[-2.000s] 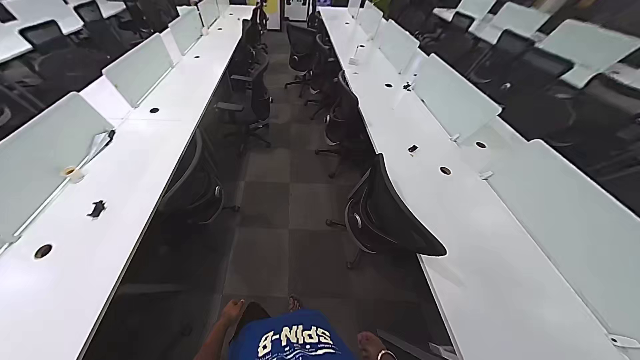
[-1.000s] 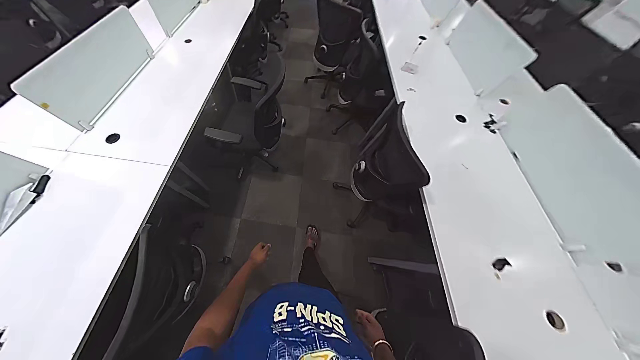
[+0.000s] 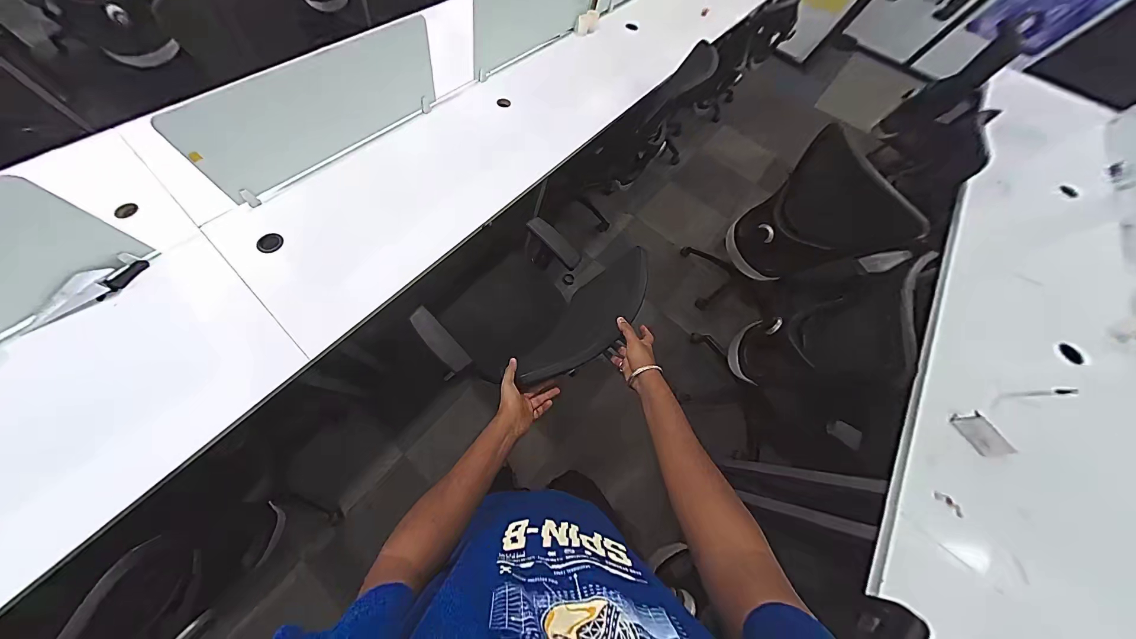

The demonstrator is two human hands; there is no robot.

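Note:
A black office chair (image 3: pixel 590 311) with two armrests stands in the aisle before me, its seat side toward the long white desk on the left. My left hand (image 3: pixel 524 399) is at the left end of its backrest's edge, thumb up against it and fingers spread below. At the right part of the same edge is my right hand (image 3: pixel 634 351), with a bangle on the wrist, its thumb on top and fingers partly hidden under the edge. How firmly either hand grips cannot be told.
The white desk (image 3: pixel 382 204) with frosted dividers (image 3: pixel 302 106) runs along the left. More black chairs (image 3: pixel 843 195) crowd the right side of the aisle, beside another white desk (image 3: pixel 1021 506). A further chair (image 3: pixel 133 586) is at the lower left. Grey carpet tiles (image 3: pixel 701 177) show between.
Both hands have come forward from beside my body to the backrest of a chair. The view has turned toward the left desk.

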